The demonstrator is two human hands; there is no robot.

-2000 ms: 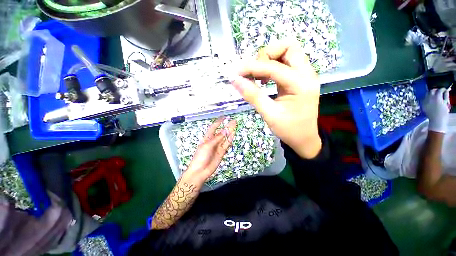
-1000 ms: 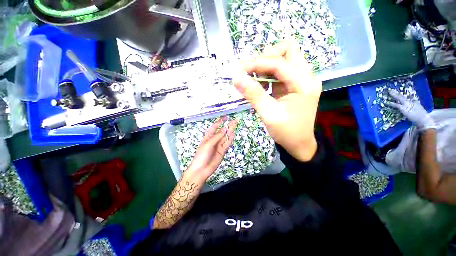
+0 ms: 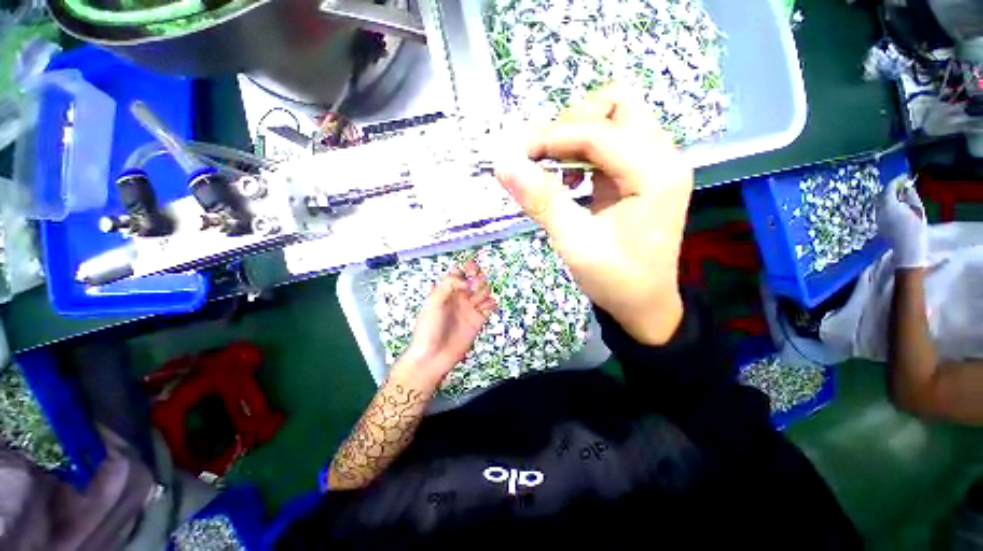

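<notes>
My right hand (image 3: pixel 620 205) is at the bright machine fixture (image 3: pixel 474 172), thumb and index finger pinched at its right end. A thin green-yellow stem of a small workpiece (image 3: pixel 569 165) shows between the fingers; its head is hidden or washed out by glare. My left hand (image 3: pixel 453 312) is palm up over the near parts bin (image 3: pixel 361 334), which is full of small white-and-green parts. Its fingers are curled in; whether a part is between the fingertips cannot be told. A dark slim stick (image 3: pixel 383 260) lies along the machine's front edge.
The far parts bin (image 3: pixel 771 97) is behind my right hand. Cylinder and air fittings (image 3: pixel 221 199) are left of the fixture, a steel bowl (image 3: pixel 291 54) behind. A blue tray (image 3: pixel 124 296) is at left. At right, a neighbour's gloved hand (image 3: pixel 903 226) is beside a blue bin (image 3: pixel 781 253).
My left hand's fingers, spread a second ago, have curled in over the near bin. My right hand stays at the fixture. The neighbour's gloved hand has moved out to the blue bin's right edge.
</notes>
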